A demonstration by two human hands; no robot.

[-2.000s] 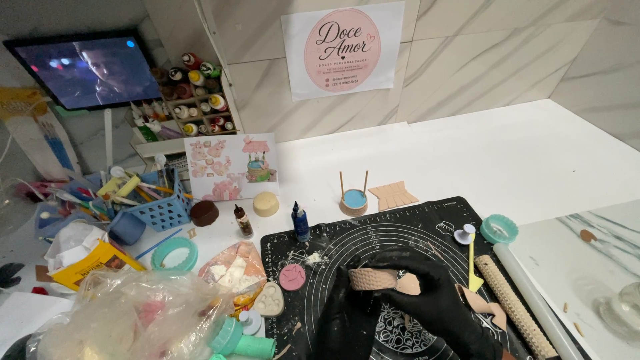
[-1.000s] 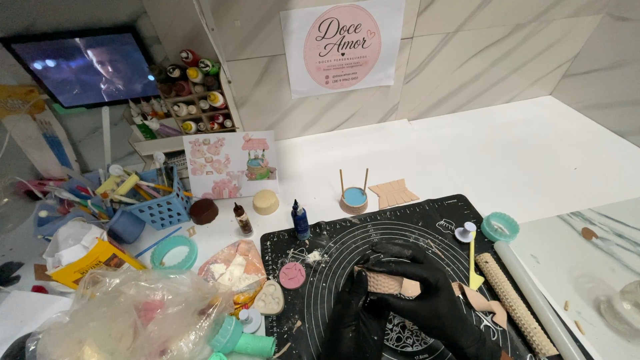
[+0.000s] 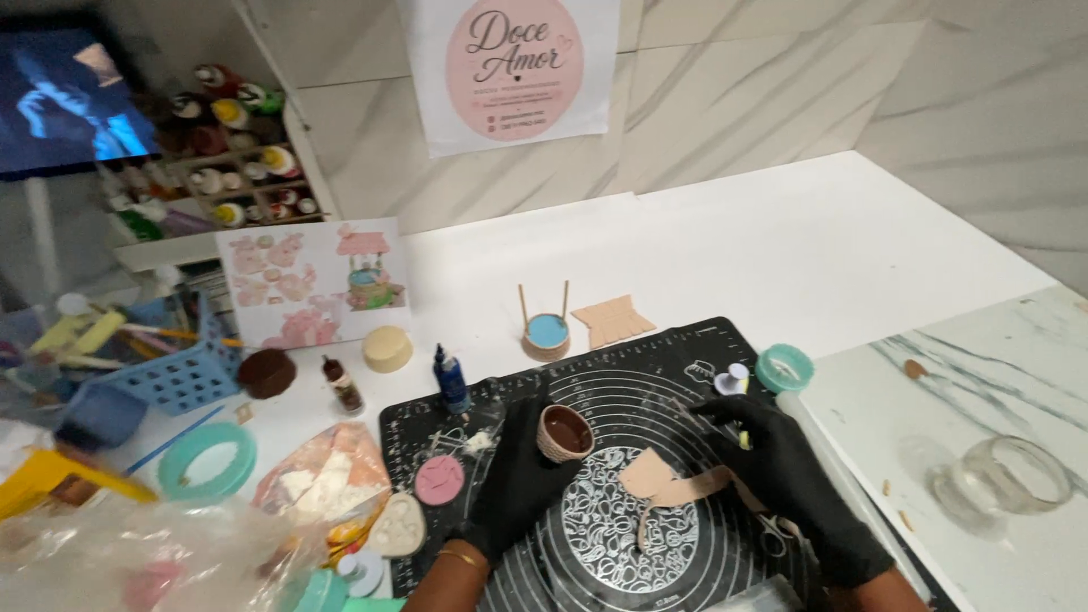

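My left hand [image 3: 529,463], in a black glove, holds a small round brown cup [image 3: 565,432] with a beige textured band around its outside, its opening turned up toward me. My right hand [image 3: 769,463], gloved too, is over the right part of the black printed mat [image 3: 476,552]; its fingers are apart, near a small tool with a yellow-green end [image 3: 745,439]. Between the hands lie a beige flat piece [image 3: 646,473] and a curled beige strip [image 3: 693,487]. Behind the mat stand a small round base with blue top [image 3: 546,331] and two sticks, and a beige pleated sheet [image 3: 614,321].
A blue dropper bottle [image 3: 451,381], pink disc [image 3: 439,479] and heart-shaped mould [image 3: 398,524] are left of the cup. Scissors [image 3: 773,535] lie below my right hand. A teal ring cutter [image 3: 784,367] sits at the mat's right corner, a glass bowl [image 3: 1003,476] farther right. Plastic bags [image 3: 153,552] fill the lower left.
The hands were together around the textured piece; now my right hand has let go and moved right. The cup's opening now shows. The beige flat piece now lies on the mat.
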